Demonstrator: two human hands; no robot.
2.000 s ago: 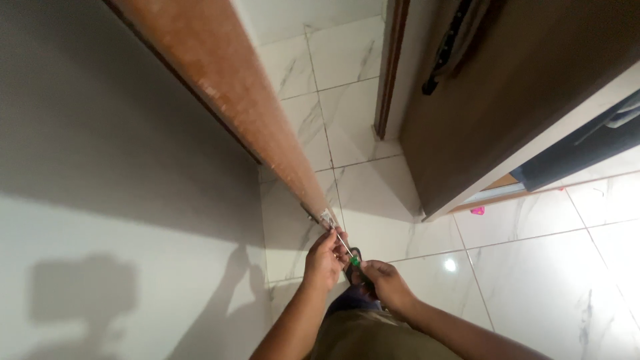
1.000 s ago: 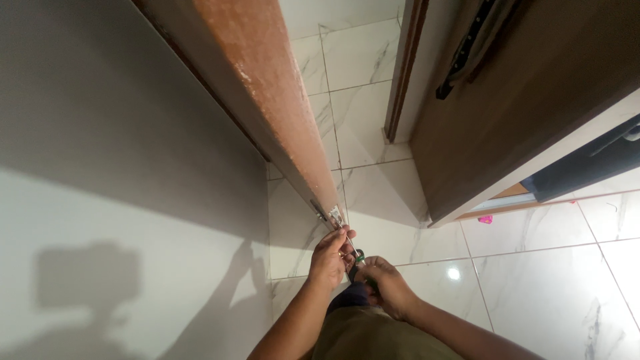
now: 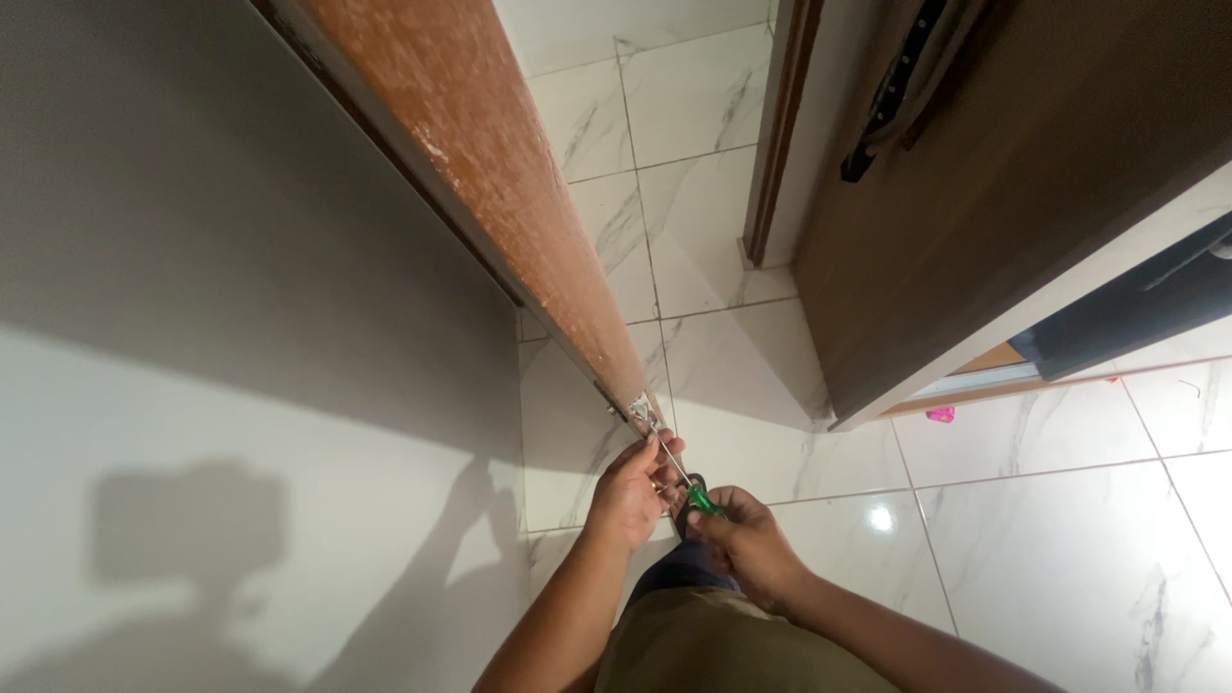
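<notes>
My right hand (image 3: 746, 539) is closed around the green handle of a screwdriver (image 3: 704, 500). The thin metal shaft slants up and left to a small metal hinge plate (image 3: 640, 408) on the edge of a reddish-brown wooden door (image 3: 539, 221). My left hand (image 3: 635, 491) is at the shaft near its tip, thumb and fingertips close together by the metal plate. Whether these fingers pinch the shaft or a screw cannot be told. The tip of the screwdriver is hidden by the fingers. A dark sandal strap shows behind the handle.
A pale wall (image 3: 241, 404) is on the left. A brown wooden cabinet (image 3: 962, 192) stands on the right, with dark cloth (image 3: 1136, 308) at its open side. A small pink object (image 3: 940, 415) lies on the marble-look tile floor (image 3: 751, 366). A door frame (image 3: 775, 135) stands farther back.
The green handle, largely covered by my right hand one second ago, shows more now. Both hands have stayed below the metal plate.
</notes>
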